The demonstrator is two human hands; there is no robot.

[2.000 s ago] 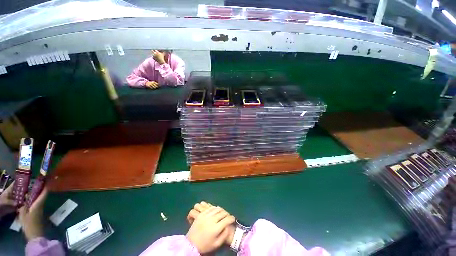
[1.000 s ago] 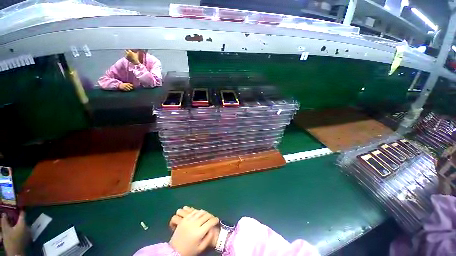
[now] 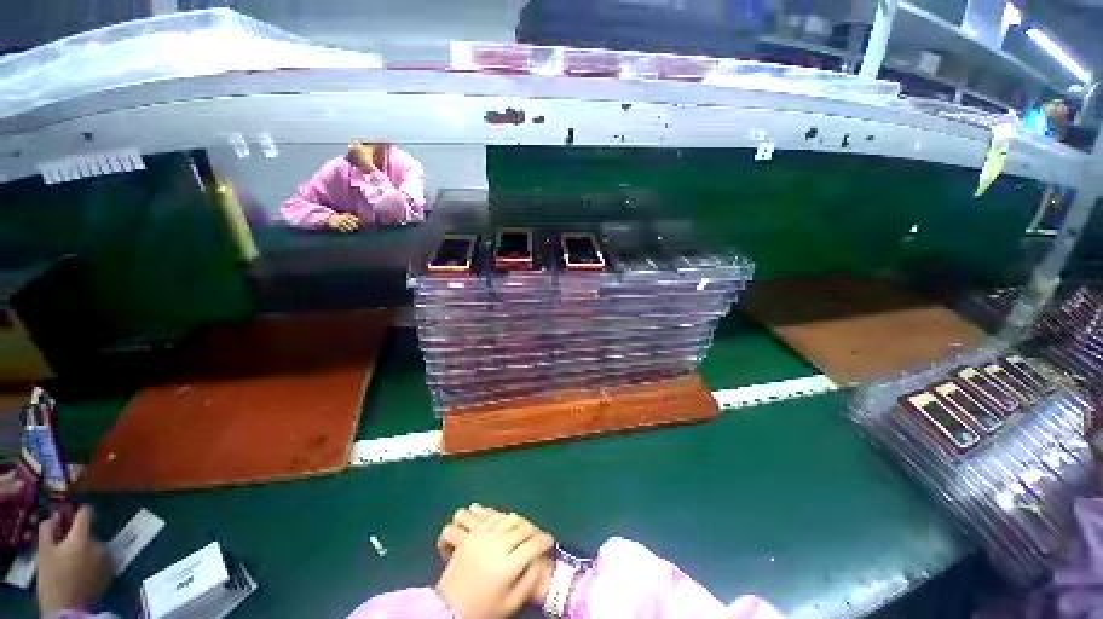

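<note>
My left hand (image 3: 498, 559) lies over my right hand (image 3: 462, 527) at the bottom centre, fingers together. The right hand is largely covered; its curled fingers show at the left, and a white watch is on its wrist. No object shows in either hand. Ahead stands a tall stack of clear trays (image 3: 569, 351). On its top tray lie a closed phone (image 3: 451, 253) at the left, another phone (image 3: 513, 249) beside it and a third phone (image 3: 582, 250), all dark-windowed with gold rims; the right pockets look empty.
The stack stands on a reddish-brown board (image 3: 581, 415). More boards lie left (image 3: 248, 399) and right (image 3: 865, 324). Another tray stack (image 3: 956, 484) holds phones at the right. White cards (image 3: 188, 580) lie lower left, near another person's hand (image 3: 70, 562) with an open phone (image 3: 41, 438).
The view swung right, then partly back left. My hands have stayed together. The neighbour's open phone at the left has changed its angle and sits lower than at first.
</note>
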